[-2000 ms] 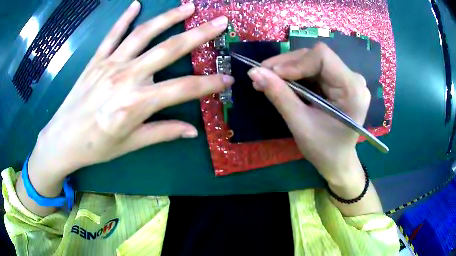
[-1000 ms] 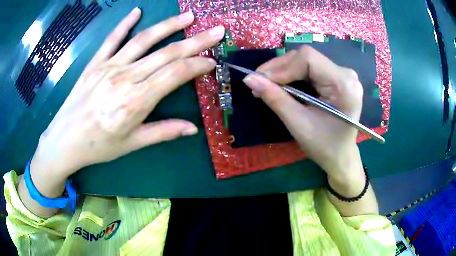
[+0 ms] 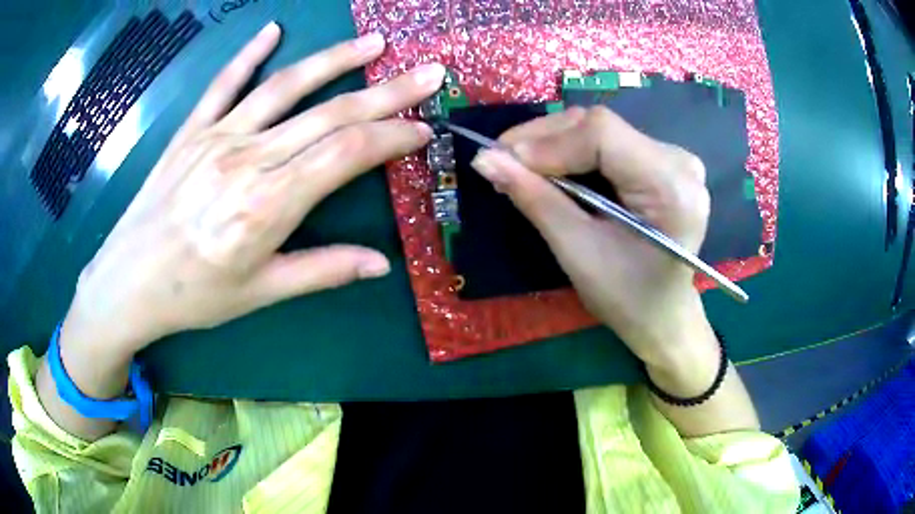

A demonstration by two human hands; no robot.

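Observation:
A circuit board, its black sheet covering most of it, lies on a red bubble wrap pad. Silver edge connectors run down its left side. My right hand holds silver tweezers pen-like, their tip at the upper connectors. Any piece at the tip is too small to tell. My left hand is spread flat with fingers apart; two fingertips rest at the board's upper left edge by the tweezer tip. It grips nothing.
A strip sheet with rows of black bars lies on the green mat at the upper left. Long black strips lie at the far right. A blue ribbed object is at the lower right.
The board and pad have shifted slightly left and down. A left fingertip has moved up from the middle connectors towards the upper ones. My right hand and the tweezers have moved slightly left.

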